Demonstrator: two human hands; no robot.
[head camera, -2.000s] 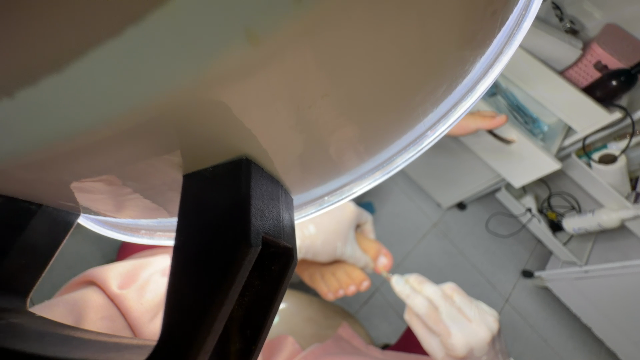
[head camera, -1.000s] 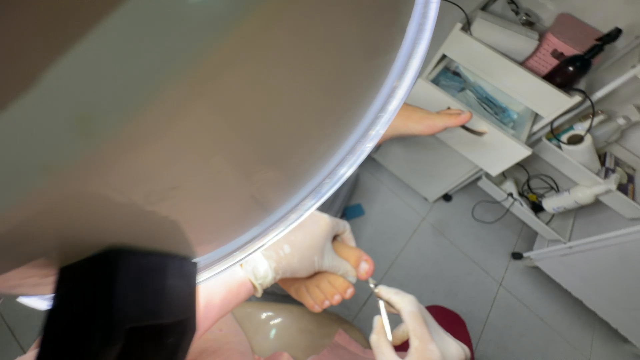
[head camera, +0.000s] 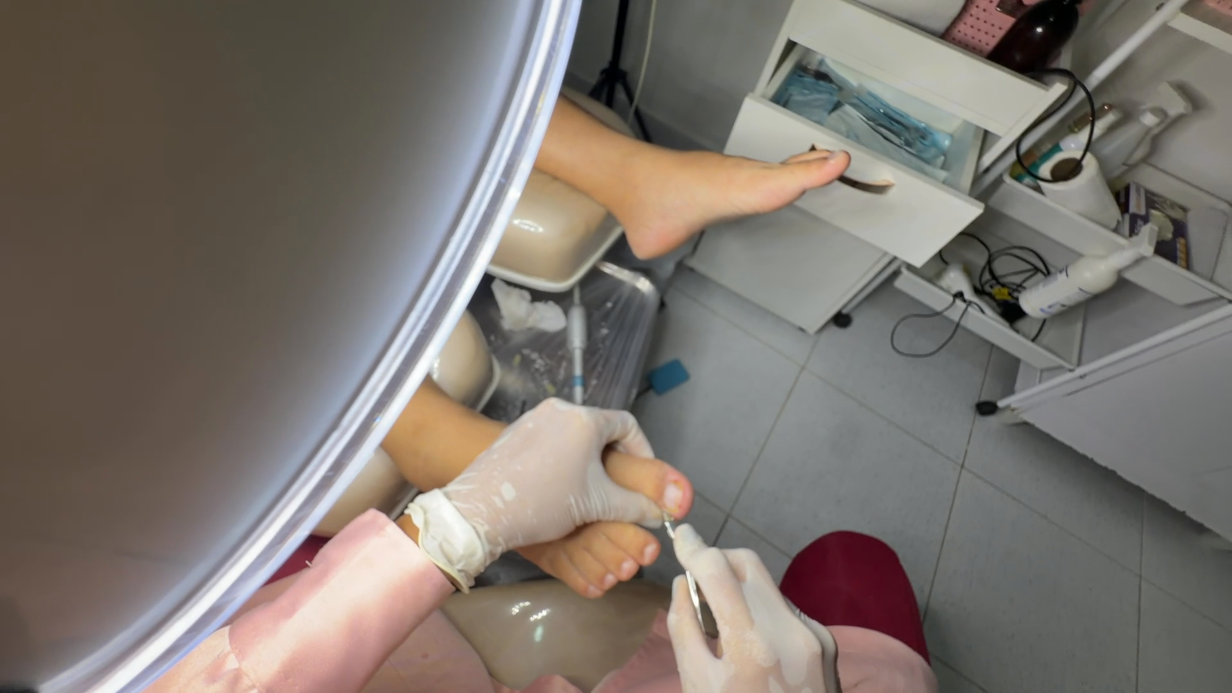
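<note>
My left hand (head camera: 553, 472), in a translucent white glove, grips another person's foot (head camera: 587, 558) around its big toe (head camera: 653, 479). In my right hand (head camera: 746, 616), gloved too, is a slim metal nail tool (head camera: 695, 592), perhaps nippers; its tip meets the edge of the big toenail. The fingers partly cover the tool, so its exact kind is not clear. The person's other foot (head camera: 707, 192) extends above, in front of an open drawer.
A large ring-edged lamp or magnifier (head camera: 481, 260) blocks the left side. Behind the feet is a plastic-lined tray (head camera: 616, 327) with a white-handled tool (head camera: 577, 342) and crumpled tissue (head camera: 526, 308). White drawers (head camera: 857, 192) and a trolley (head camera: 1039, 346) with bottles and cables stand at right.
The lamp covers less of the hands and feet as the view shifts. My left hand stays on the foot, and my right hand stays at the big toe.
</note>
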